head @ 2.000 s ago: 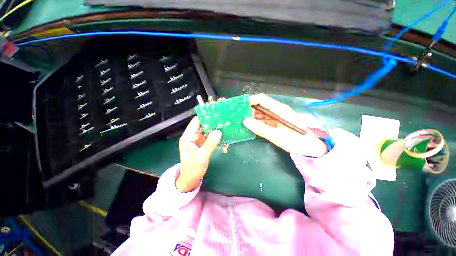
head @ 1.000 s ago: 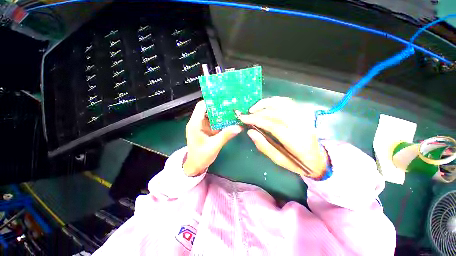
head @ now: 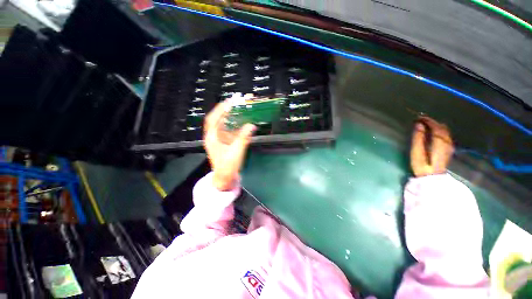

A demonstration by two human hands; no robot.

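Note:
My left hand holds the green circuit board by its left and lower edge, tilted, in front of the black slotted tray. The board's connector edge faces away from me. Rows of silvery board edges show in the tray's slots. My right hand is off to the right, away from the board, near the back of the mat. A slim dark tool seems to lie between its fingers, partly hidden and blurred.
White specks lie on the green mat. A blue cable runs along the back. A blue coil cord is at right. A pale sheet shows at the right edge. Black slotted trays stand at lower left.
The view has turned left. My left hand has moved the board over to the black tray. My right hand has left the board and moved away to the right.

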